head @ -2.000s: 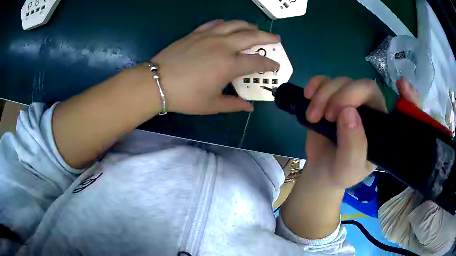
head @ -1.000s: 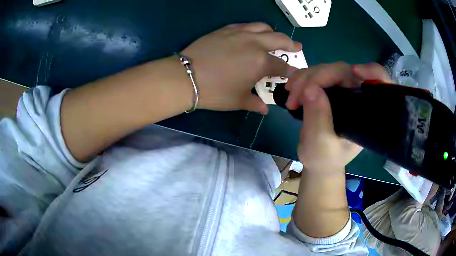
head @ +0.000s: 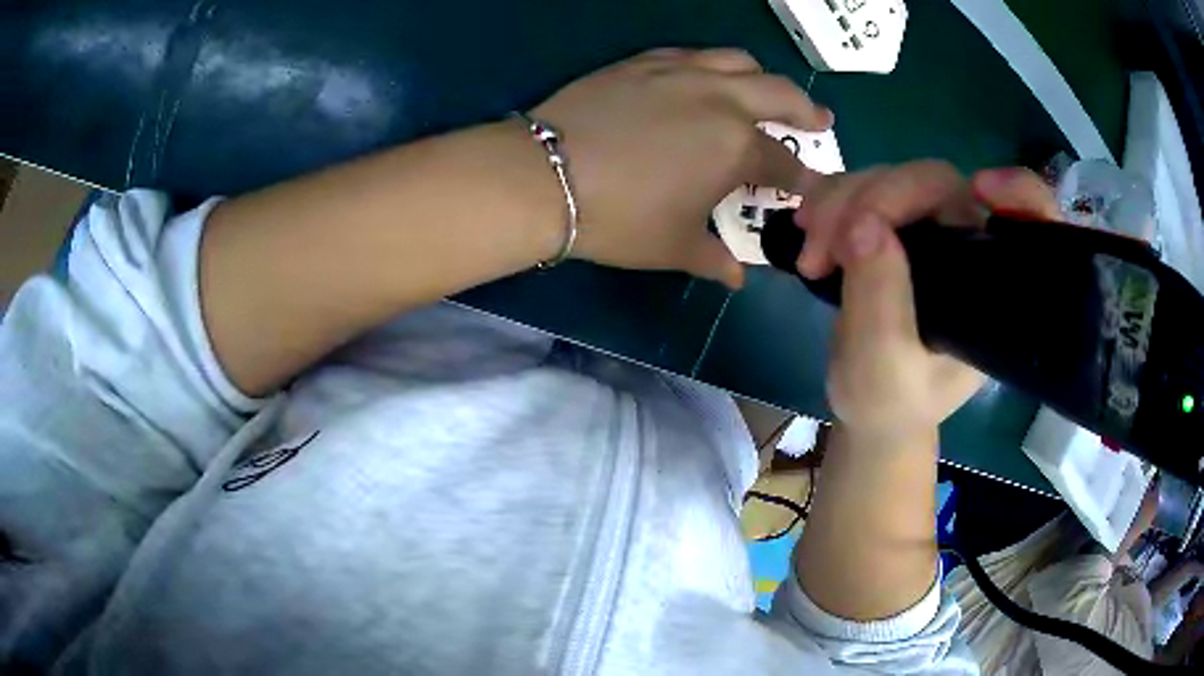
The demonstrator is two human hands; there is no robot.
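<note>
A white hexagonal housing [head: 742, 227] lies panel side up on the dark green bench, partly hidden under my left hand [head: 667, 165], whose fingers hold it around its edges. My right hand [head: 878, 284] grips the black electric screwdriver [head: 1043, 310] near its front end. The screwdriver's nose is over the housing's lower right part; its bit and any screw are hidden. A small green light shows at its rear.
Another white hexagonal housing [head: 845, 29] lies beyond my hands. A clear plastic bag [head: 1103, 188] and a white rail [head: 1036, 73] are at right. A white foam tray [head: 1085, 478] is at the lower right. A black cord [head: 1043, 631] hangs below the bench edge.
The screwdriver has turned and moved onto the housing, and its green light has come into view. Both hands and the housings now appear further right; the housing at the upper left has left the view.
</note>
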